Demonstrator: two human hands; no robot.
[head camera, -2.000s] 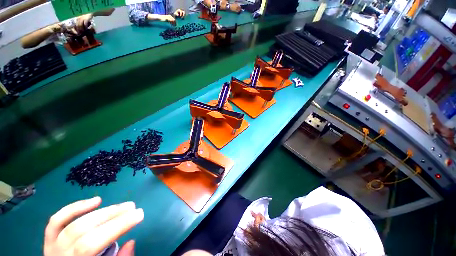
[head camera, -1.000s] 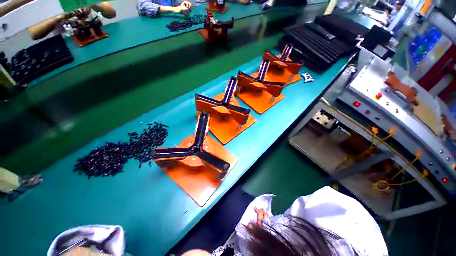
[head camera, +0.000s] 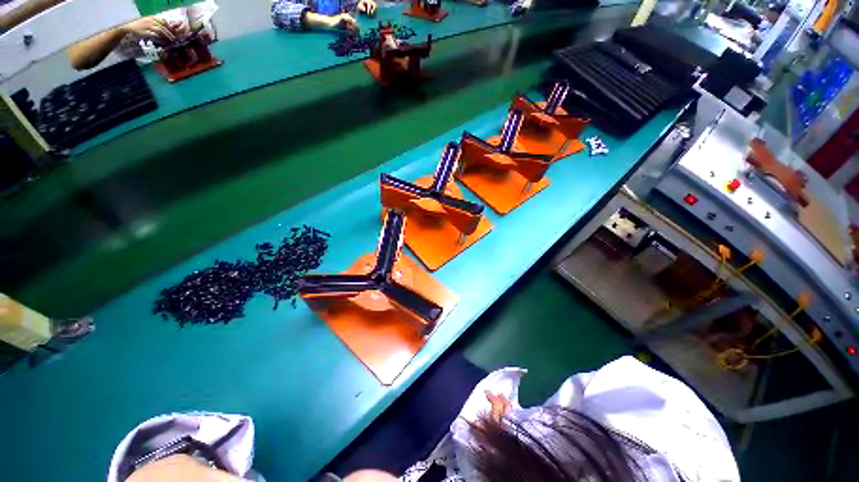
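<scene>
No hand of mine shows clearly. A pale cuff with a bit of skin is cut off at the bottom left; its hand is not visible. In front, the nearest jig, an orange-brown base topped by a glossy black Y, stands on the blue-green bench. Several like it run in a row to the upper right, among them a second jig and a third. A loose heap of small black parts lies left of the nearest jig. Nothing touches the heap or the jigs.
Stacked black trays lie at the far end, with a small silver-white item before them. A grey-white machine stands right. A person's dark hair and white garment fill the lower right. Across, people's arms work at jigs.
The fingers seen at the lower left two seconds ago have left the picture; only the cuff and some skin remain. The view has shifted, so the jigs and heap sit slightly further right.
</scene>
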